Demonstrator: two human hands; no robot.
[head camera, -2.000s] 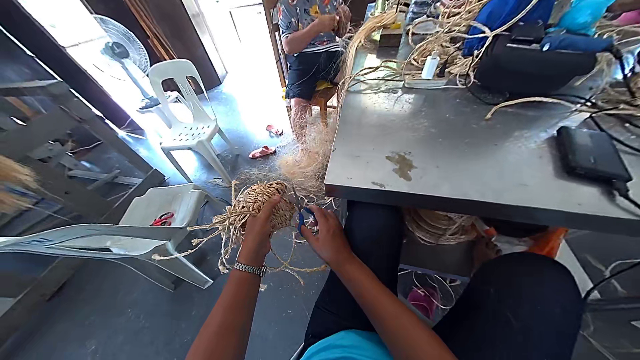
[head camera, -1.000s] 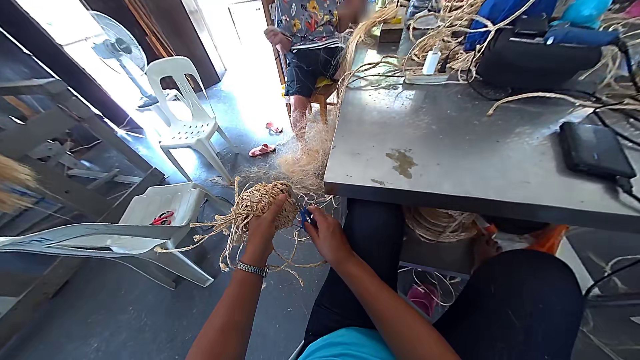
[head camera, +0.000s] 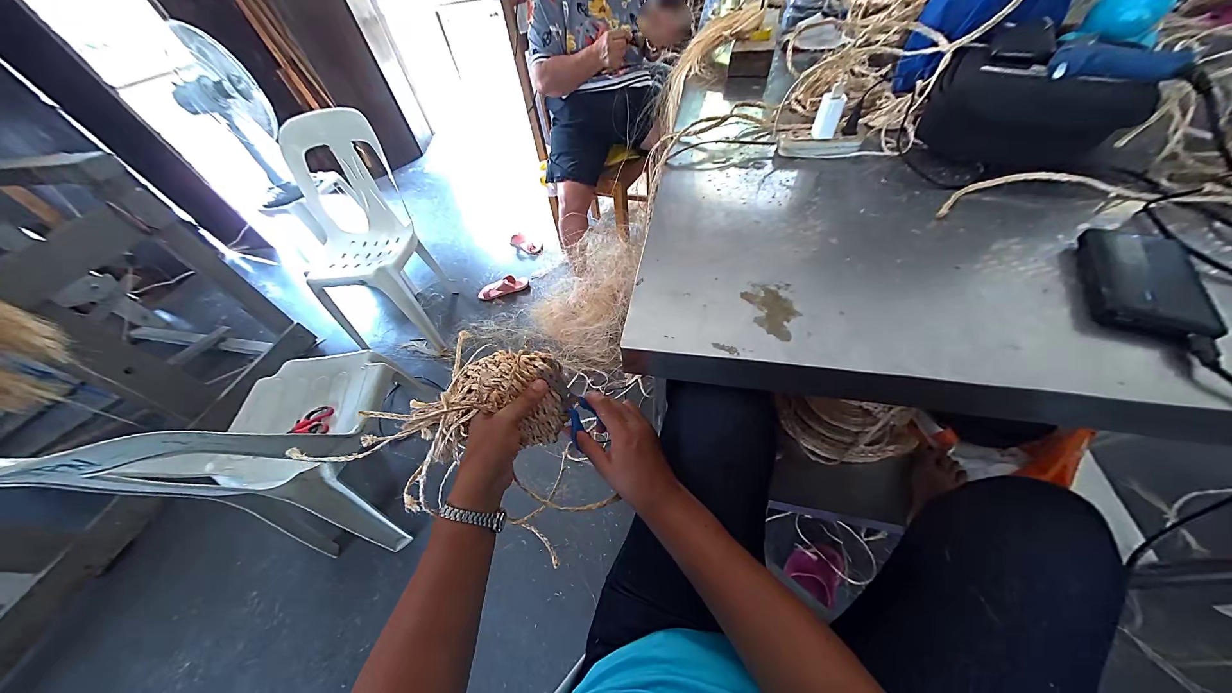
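My left hand (head camera: 496, 445) grips a small woven piece of braided natural fibre (head camera: 505, 380), its thumb lying on the weave. Loose cord ends stick out to its left and hang below. In my right hand (head camera: 626, 448) is a pair of scissors with blue handles (head camera: 580, 422), fingers in the loops. The blades point up and left at the right edge of the woven piece; whether they are open or closed cannot be told. A long cord end curves beneath both hands.
A dark table (head camera: 866, 279) with fibre cords (head camera: 857, 58), a black device (head camera: 1150, 284) and cables stands at right. Red-handled scissors (head camera: 313, 421) rest on a white plastic chair (head camera: 289, 399) at left. Another person (head camera: 602, 106) sits beyond, near loose fibre (head camera: 587, 318) on the floor.
The other person's hands have moved closer together since one second ago. My hands remain at the woven piece, with only small shifts of the scissors.
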